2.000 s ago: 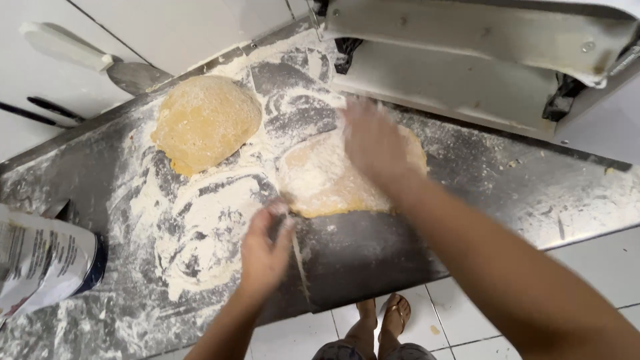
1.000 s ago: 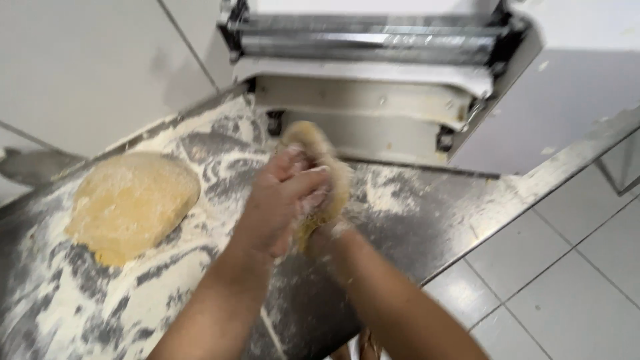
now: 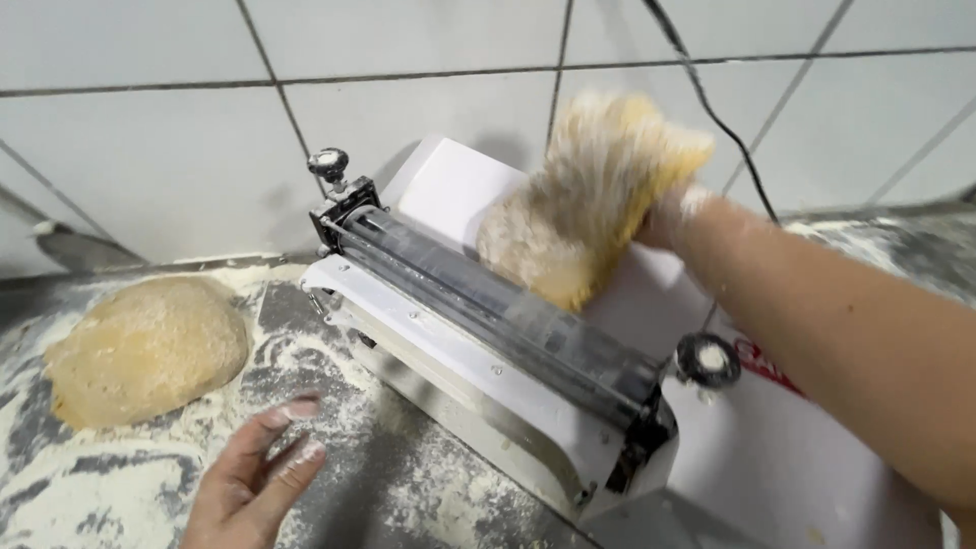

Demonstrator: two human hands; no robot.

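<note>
My right hand [image 3: 671, 217] grips a floured slab of yellow dough [image 3: 587, 206], partly blurred, over the back of a white dough sheeter [image 3: 457, 358]. The slab's lower end hangs just behind the metal rollers [image 3: 503, 305]; whether it touches them I cannot tell. My fingers are mostly hidden behind the dough. Low at the left, my left hand [image 3: 263, 465] is empty, its floury thumb and fingers apart, above the worktop in front of the sheeter. A second, rounded mass of dough [image 3: 152, 351] lies on the floured worktop at the left.
Loose flour [image 3: 99, 488] covers much of the dark worktop [image 3: 358, 473]. A black knob stands at each end of the rollers, the nearer one [image 3: 707, 360] below my right forearm. A black cable [image 3: 717, 114] runs down the tiled wall [image 3: 427, 38]. A blurred scraper-like blade [image 3: 84, 248] is at far left.
The dough slab has gone from the worktop, through both my hands, up to the sheeter in my right hand. My left hand has let go of it. The view has swung up toward the sheeter.
</note>
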